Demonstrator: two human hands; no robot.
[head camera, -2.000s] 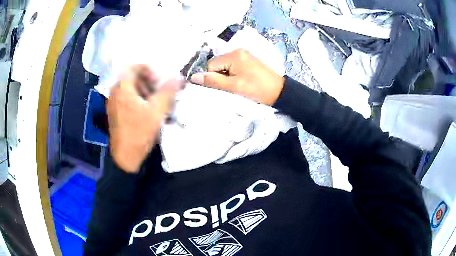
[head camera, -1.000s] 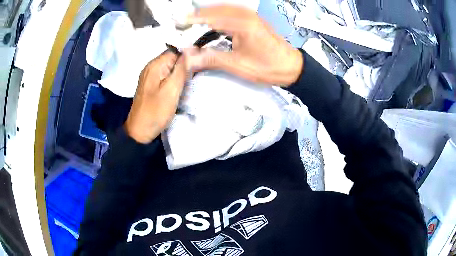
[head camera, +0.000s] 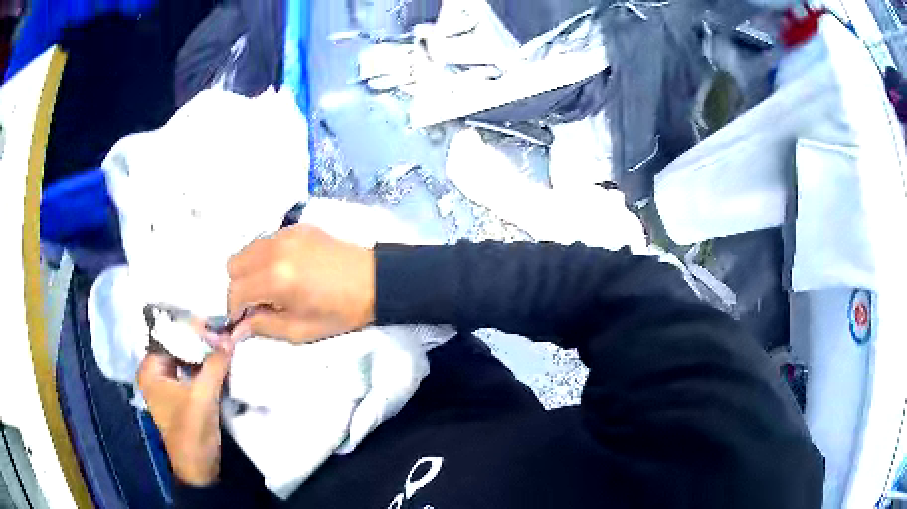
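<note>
White garment pieces lie bunched in front of me and across my lap, at the left of the view. A narrow dark tie strip shows in part between my fingers at the gathered middle of the bundle. My left hand pinches the strip from the near side, fingertips raised. My right hand lies over the bundle with its fingers curled, gripping at the same spot, its fingertips touching those of my left hand. Most of the strip is hidden by the hands and cloth.
A white table with a tan edge curves along the left. Blue material shows beside it. Grey and white garment pieces pile on the floor at upper right. A white trough stands at right. Scraps and lint lie on the floor.
The view has swung to the right, so the bundle and hands now appear further left. The hands have come together at the dark strip, and more of the floor pile shows.
</note>
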